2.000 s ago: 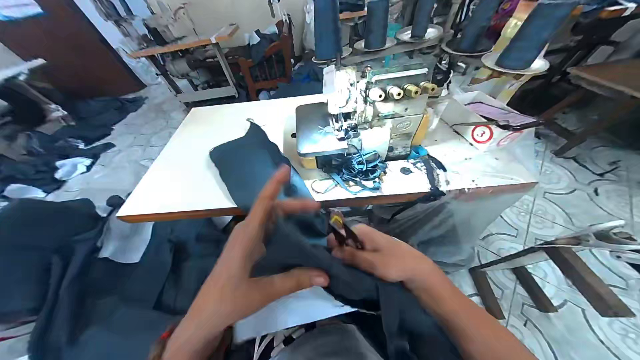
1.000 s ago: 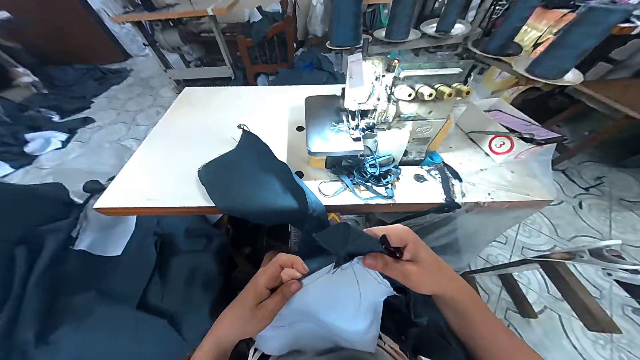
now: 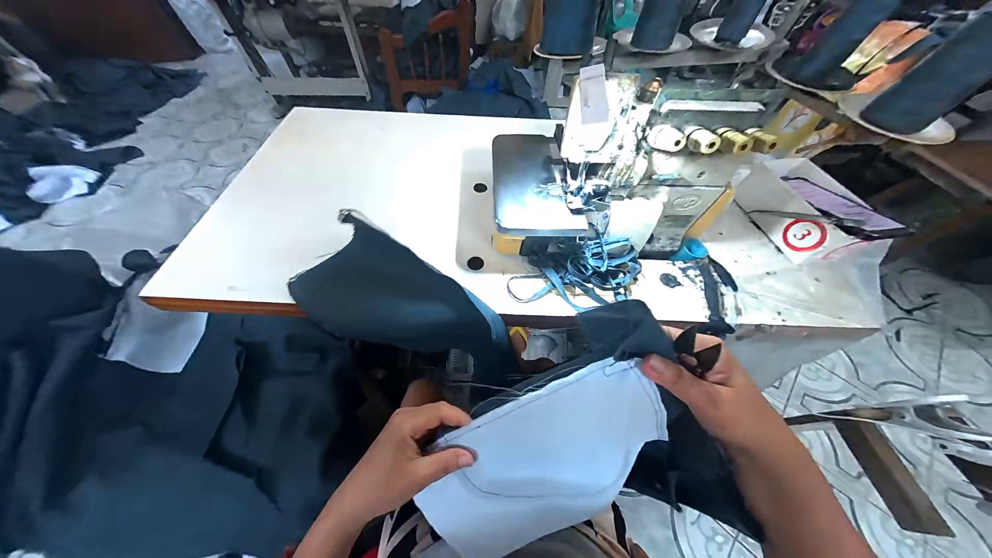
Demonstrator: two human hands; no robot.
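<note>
A light blue pocket lining [image 3: 558, 449] with dark stitching along its edge lies over my lap, joined to dark navy fabric [image 3: 620, 325]. My left hand [image 3: 422, 449] pinches the lining's left edge between thumb and fingers. My right hand [image 3: 701, 372] grips the upper right corner of the lining and the dark fabric, with a small dark tool [image 3: 696, 353], seemingly thread snips, held among its fingers. Loose threads trail along the seam between the hands. Another part of the dark fabric [image 3: 395, 291] rests on the front edge of the white table.
An overlock sewing machine [image 3: 612, 163] stands on the white table [image 3: 349, 170], with tangled blue trimmings [image 3: 593, 267] at its front. Thread cones [image 3: 570, 27] stand behind. Dark fabric pieces [image 3: 155, 449] are heaped at left. A metal-framed stand [image 3: 891, 418] is on the right.
Two seconds ago my left hand was raised with its fingers spread; now it holds the lining's edge. The light blue lining has come into full view between my hands.
</note>
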